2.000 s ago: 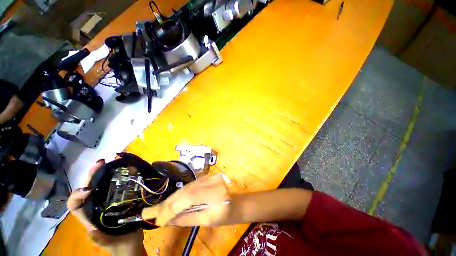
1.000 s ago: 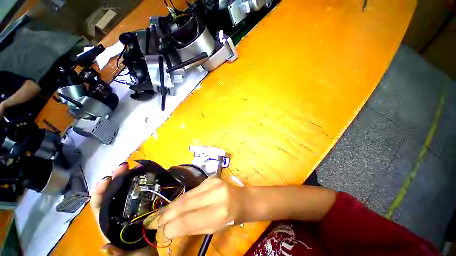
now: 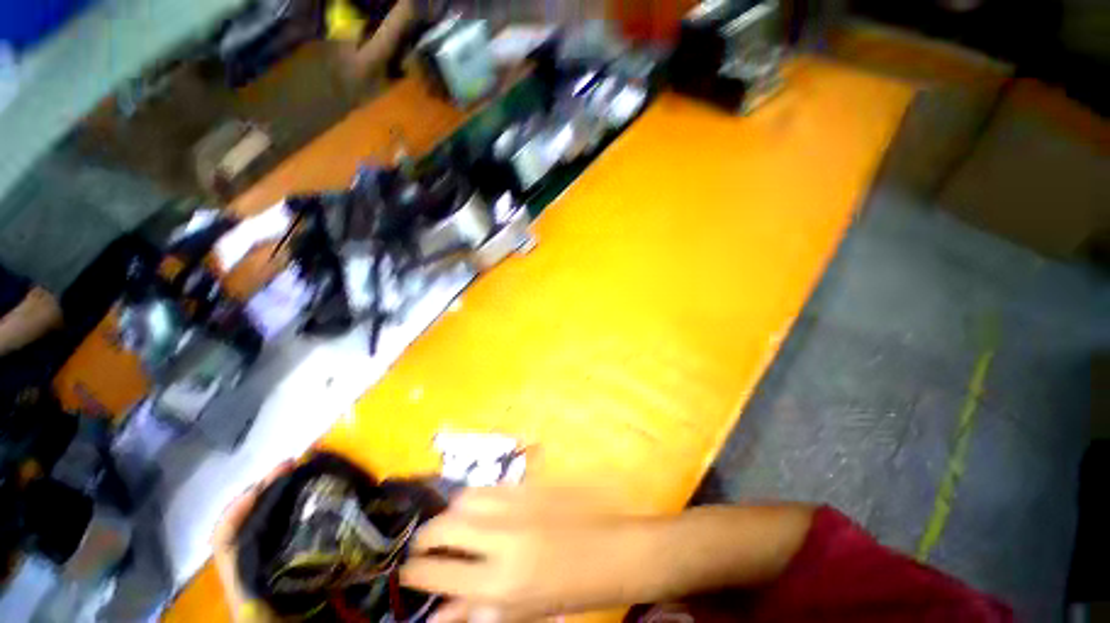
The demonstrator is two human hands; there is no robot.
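Observation:
The frame is blurred. The black cover [image 3: 262, 548] lies at the lower left, its open side up, with a grey module and thin yellow, red and pale wires inside. My left hand [image 3: 231, 560] holds it from the left side, partly hidden behind it. My right hand [image 3: 487, 554] is at the cover's right side, over the wires and the black round body [image 3: 411, 493]; what its fingers hold cannot be told. The silver-white bracket [image 3: 481, 459] shows just above my right hand.
Rows of silver and black units [image 3: 457, 225] stand along the left on white sheets [image 3: 310, 377]. A dark and silver unit [image 3: 736, 55] stands at the bench's far end. The orange bench [image 3: 609, 316] ends at the right over grey floor. A person's arm [image 3: 31, 319] shows at the left.
The view has tilted up, showing more of the far bench, and has blurred. The cover and both hands sit lower in the picture. The slim tool seen earlier in my right hand is no longer visible.

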